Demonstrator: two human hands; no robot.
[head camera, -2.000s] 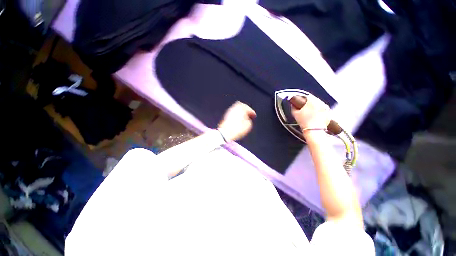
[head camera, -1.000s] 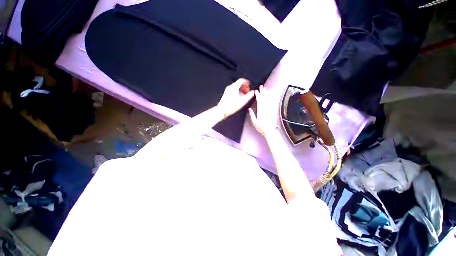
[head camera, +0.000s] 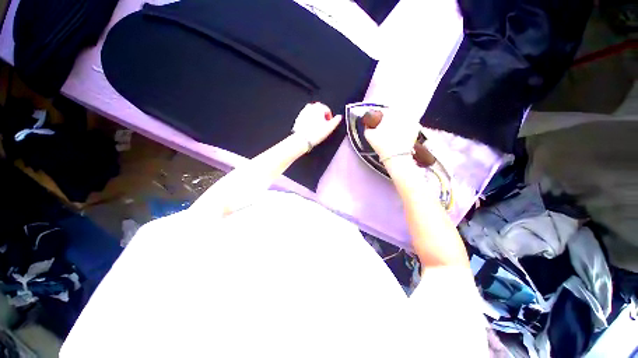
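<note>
A black sleeve piece (head camera: 210, 84) lies flat on the pale lilac table cover (head camera: 364, 199), its rounded end at the left and its straight end at the right. A raised seam (head camera: 238, 49) runs lengthwise along it. My left hand (head camera: 315, 124) rests on the piece near its straight end; whether its fingers pinch the cloth is unclear. My right hand (head camera: 400, 133) is shut on the brown handle of the steam iron (head camera: 360, 143). The iron's tip is at the straight edge of the piece, just right of my left hand.
A black cloth stack (head camera: 56, 42) is at the table's left end. Black cloth (head camera: 497, 70) hangs at the far right. Grey and blue cloth (head camera: 539, 238) is heaped below right. The iron's hose (head camera: 444, 185) runs beside my right wrist.
The iron was parked at the right a second ago; my right hand has left the cloth, taken the handle and brought the iron to the piece's edge. My left hand stays near the straight end.
</note>
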